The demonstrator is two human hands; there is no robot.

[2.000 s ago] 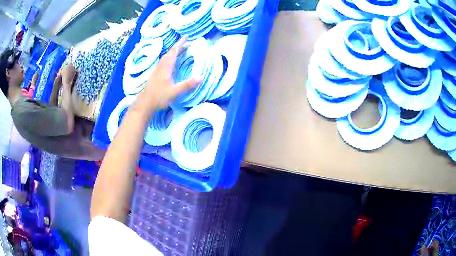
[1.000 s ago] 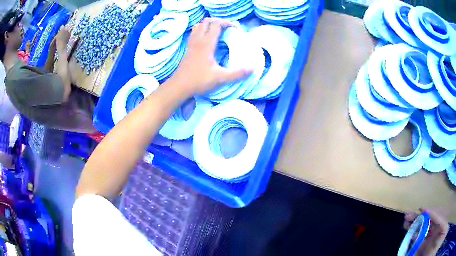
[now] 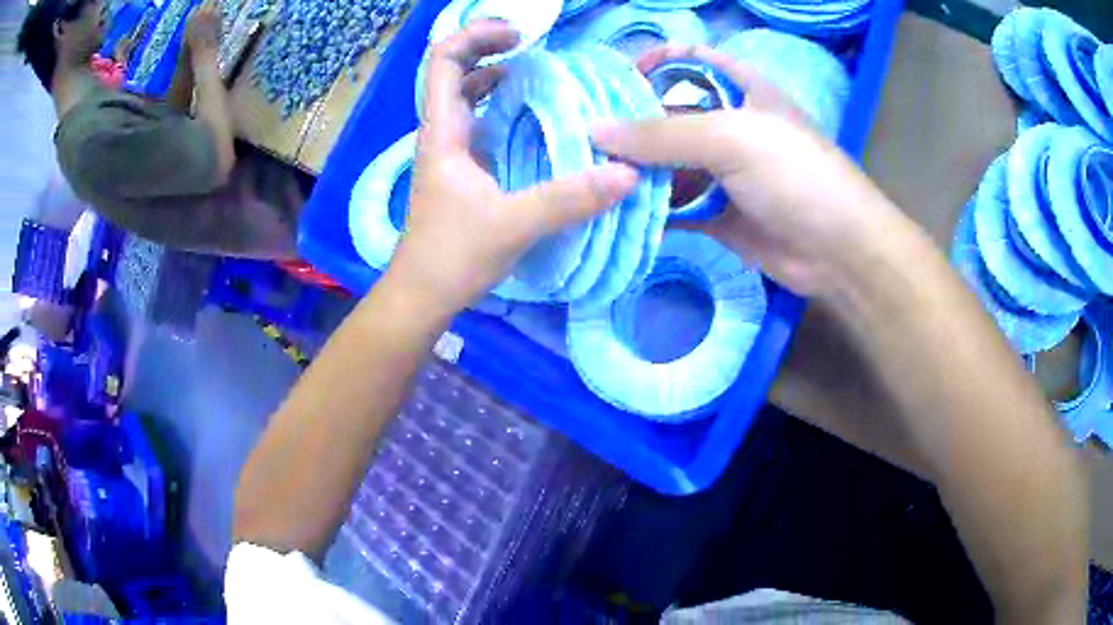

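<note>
My left hand grips a fanned stack of pale blue-white flat disc rings above the blue disc tray. The discs stand tilted on edge, with thumb and fingers around them. My right hand holds a collar ring with a blue band beside the stack's right side, its thumb reaching across the discs. The right fingers are partly hidden behind the ring and discs. Below the hands, a stack of flat discs lies in the tray's near corner.
Overlapping assembled rings lie on the tan bench at the right. Purplish pocketed trays stand below the blue tray. At the upper left, a person in a dark shirt sits near a pile of small grey parts.
My left hand has lifted several discs from the tray. My right hand has come up from the lower right with the collar ring to meet them. The view has shifted, moving the tray rightward.
</note>
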